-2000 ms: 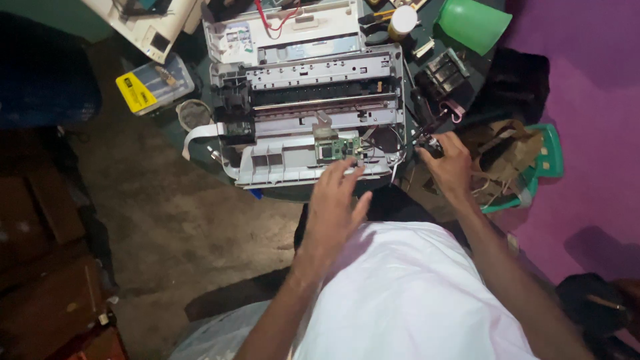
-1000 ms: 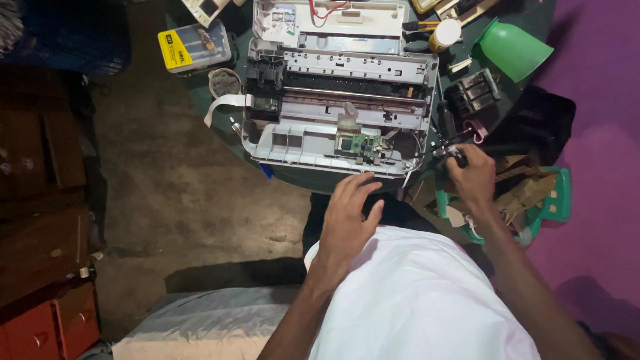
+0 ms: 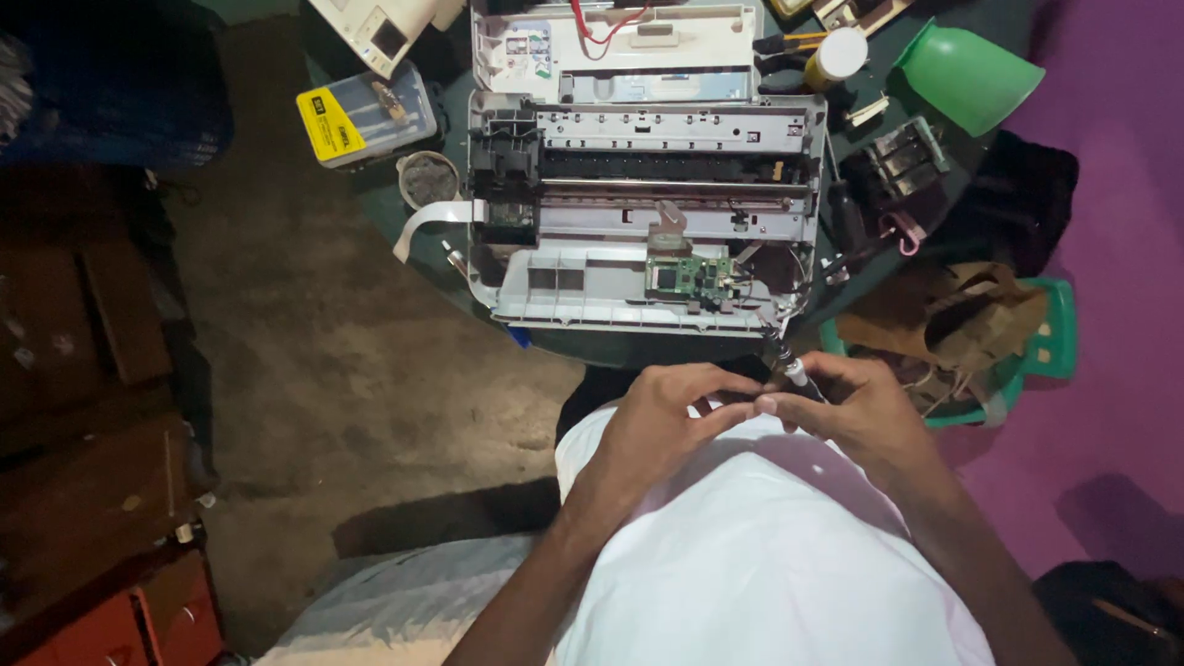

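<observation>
An opened printer (image 3: 647, 222) lies on the dark round table, with a green circuit board (image 3: 694, 279) at its near right. Between my body and the printer, my right hand (image 3: 846, 398) is closed around a small dark cable end with a white part (image 3: 794, 370), and black wiring runs from it toward the printer's near right corner. The exact part is partly hidden by my fingers. My left hand (image 3: 689, 398) meets the right one, its fingertips pinched close to the same part; whether they grip it cannot be told.
A clear plastic case with a yellow label (image 3: 333, 125) and a small round pot (image 3: 427, 179) stand left of the printer. On the right are a green plastic cup (image 3: 967, 79), a white-lidded jar (image 3: 840, 55) and a black slotted part (image 3: 897, 162). A green basket (image 3: 1059, 328) holds brown paper.
My right hand has come from beside the printer's right corner toward my body, with the cable part in it. The left hand has moved right and met it.
</observation>
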